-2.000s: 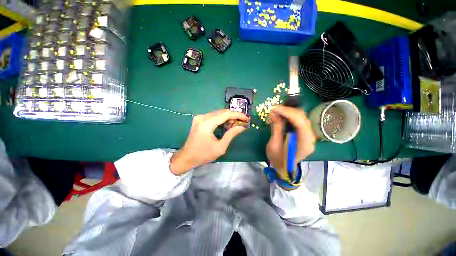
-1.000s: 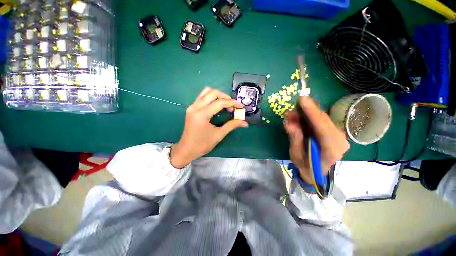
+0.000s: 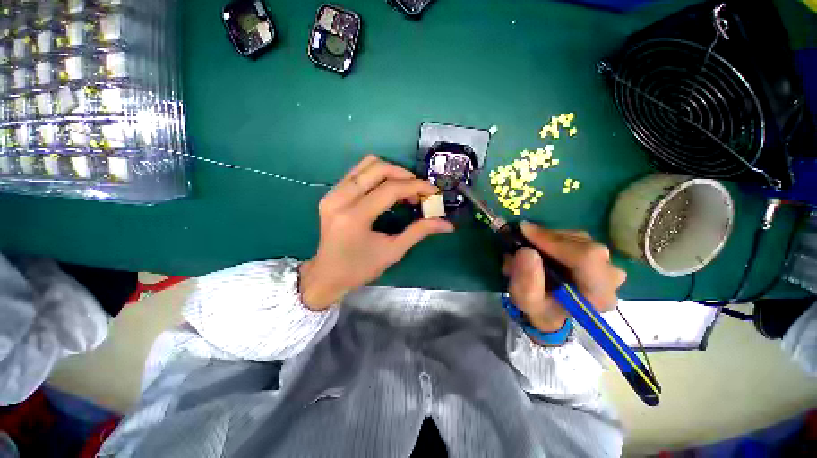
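A black rounded square housing [image 3: 451, 168] with silvery electronics lies on a dark flat jig [image 3: 455, 134]. My left hand [image 3: 363, 224] holds a small whitish square block [image 3: 433, 207] between thumb and fingers at the housing's lower edge. My right hand [image 3: 564, 268] grips the blue and black soldering iron [image 3: 598, 329]. The iron's thin metal tip is at the lower right of the housing; whether it touches cannot be told. A thin solder wire [image 3: 255, 171] runs from the clear tray side to my left hand.
A clear blister tray [image 3: 170, 161] with whitish parts stands left. Loose housings [image 3: 335, 38] lie at the top. Yellow bits [image 3: 520, 179] are heaped right of the jig. A pale tip cleaner pot [image 3: 632, 219] and a black fume fan [image 3: 690, 103] stand right.
The soldering iron has swung from pointing up, away from the housing, to pointing left with its tip at the housing. The whitish block now shows in my left fingers. The view has shifted closer.
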